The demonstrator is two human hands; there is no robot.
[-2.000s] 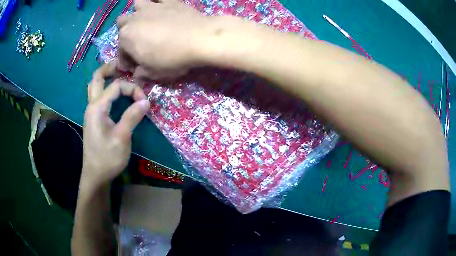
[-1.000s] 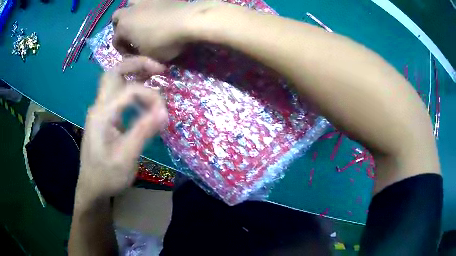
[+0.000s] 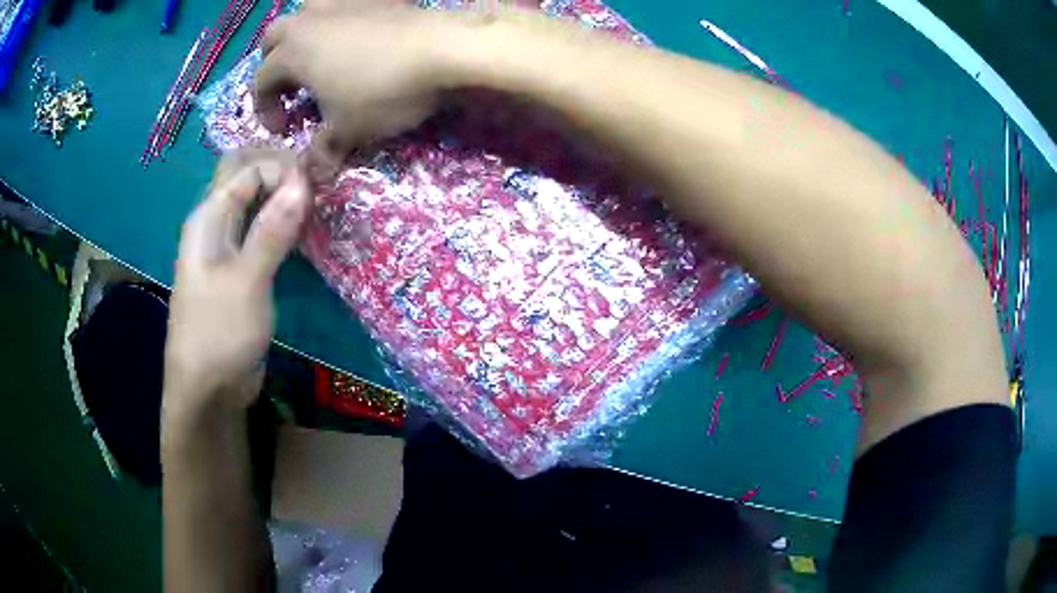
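Note:
A clear bubble wrap bag (image 3: pixel 498 301) lies slantwise on the bench. Red PCB panels with small silver and dark parts show through it, with strong glare. My left hand (image 3: pixel 232 255) is at the bag's left edge, thumb and fingertips pinched on the wrap and slightly blurred. My right hand (image 3: pixel 348 75) reaches across the bag from the right, its fingers curled on the wrap just above my left fingertips. What lies under my right hand and forearm is hidden.
Gold-silver metal bits (image 3: pixel 62 108) and long red strips (image 3: pixel 195 87) lie at upper left. Blue handles (image 3: pixel 16 44) show at the left corner. Red scrap rails (image 3: pixel 825 373) lie at right. A red bin (image 3: pixel 359 396) and a cardboard box (image 3: pixel 336 487) are below the bench edge.
My left hand has moved from an open ring shape beside the bag to a tighter pinch at its edge. The bag has shifted slightly left. My right hand stays on the bag.

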